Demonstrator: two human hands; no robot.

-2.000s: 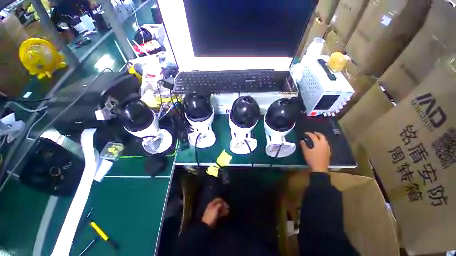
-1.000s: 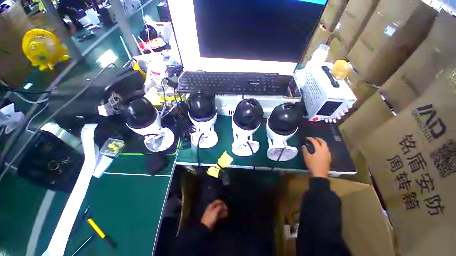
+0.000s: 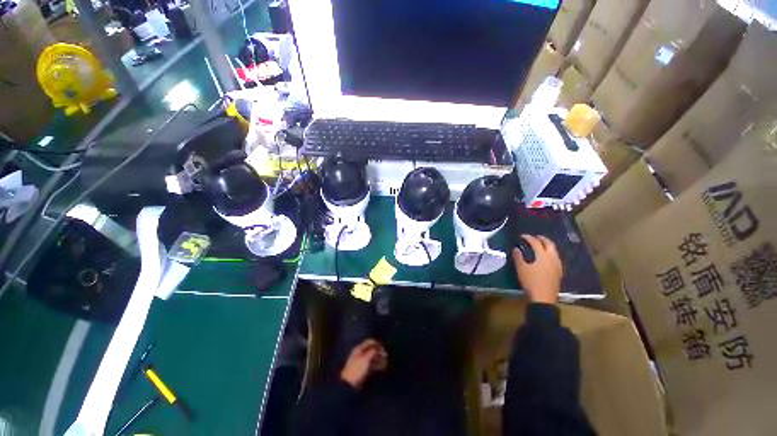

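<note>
My right hand (image 3: 538,268) rests on the black computer mouse (image 3: 526,249) at the right of the bench. My left hand (image 3: 365,364) is low over my lap with its fingers curled; whether it holds anything cannot be told against the dark clothing. Several white PTZ dome cameras (image 3: 422,196) with black ball heads stand in a row in front of the keyboard (image 3: 400,140). Thin black cables run from some of them over the bench edge. The monitor (image 3: 434,55) shows a dark window with white around it.
Yellow sticky notes (image 3: 382,272) are at the bench edge. A white power supply (image 3: 555,166) stands right of the keyboard. An open carton (image 3: 609,341) is below the edge at right, with stacked cartons beyond. A white strip (image 3: 128,328) and a yellow-black tool (image 3: 160,385) lie at left.
The view has shifted slightly, and a blue strip now shows at the monitor's top right that was absent two seconds ago. Both hands have stayed in nearly the same places.
</note>
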